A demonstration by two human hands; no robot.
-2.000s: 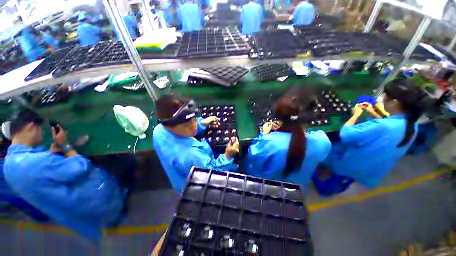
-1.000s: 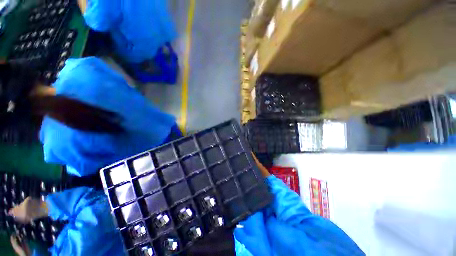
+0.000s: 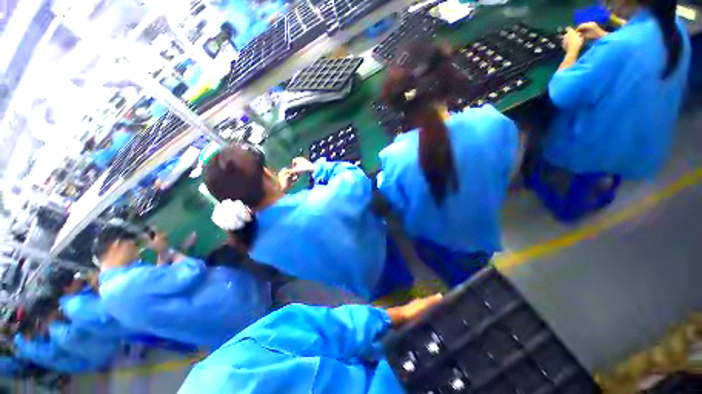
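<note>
A black blister tray (image 3: 504, 338) with square pockets is at the bottom right of centre, tilted and cut off by the lower edge. A few shiny round parts sit in its pockets near the left side; the other visible pockets look empty. My left hand (image 3: 418, 309), bare, comes out of a blue sleeve and grips the tray's upper left edge. Its fingers are partly hidden and blurred. My right hand is not in view.
Several workers in blue smocks sit ahead along a green-matted bench (image 3: 369, 131). Trays of round parts lie on the bench, with more trays on a raised shelf (image 3: 262, 65). A yellow aisle line (image 3: 608, 223) crosses the grey floor at the right.
The view has swung back from the cartons and white surface to the workers' bench. The tray now sits lower right, with my left sleeve and hand in view. The right arm has left the picture.
</note>
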